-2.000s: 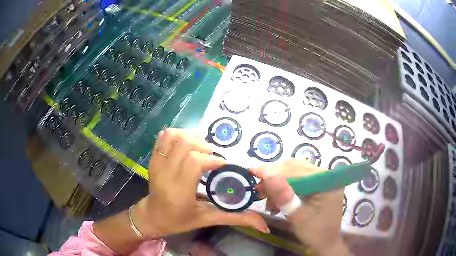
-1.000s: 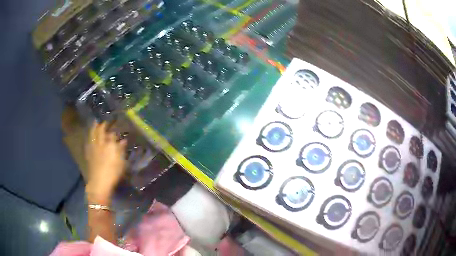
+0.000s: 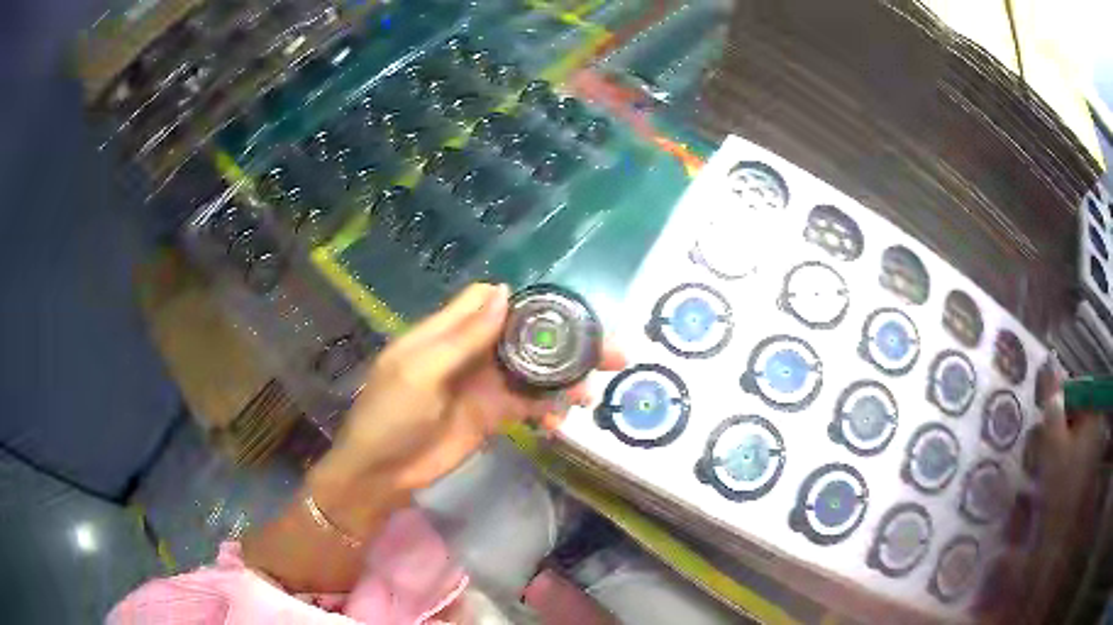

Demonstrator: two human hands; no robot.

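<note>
My left hand (image 3: 427,391) holds a round speaker driver (image 3: 548,337) by its edge, with its silvery ringed face up, just left of the white-faced packing tray (image 3: 635,324). The tray holds rows of round discs with pale or bluish centres; the pockets along its back edge show small holes. My right hand (image 3: 1059,488) is blurred and cut off at the right edge, with the green-handled tool (image 3: 1089,393) in it. The clear blister tray (image 3: 403,263) lies left on the green mat, with rows of moulded pockets.
Layered cardboard sheets (image 3: 842,98) stand behind the white tray. Loaded blister trays (image 3: 232,61) lie at the far upper left. Another packing tray (image 3: 1095,250) shows at the right edge. A brown carton (image 3: 195,354) is below the mat's left side. Yellow tape (image 3: 360,293) marks the mat.
My left hand has moved from the blister tray's near left corner to the white tray's left side, and now holds a driver. My right hand and green tool have come back into view at the right.
</note>
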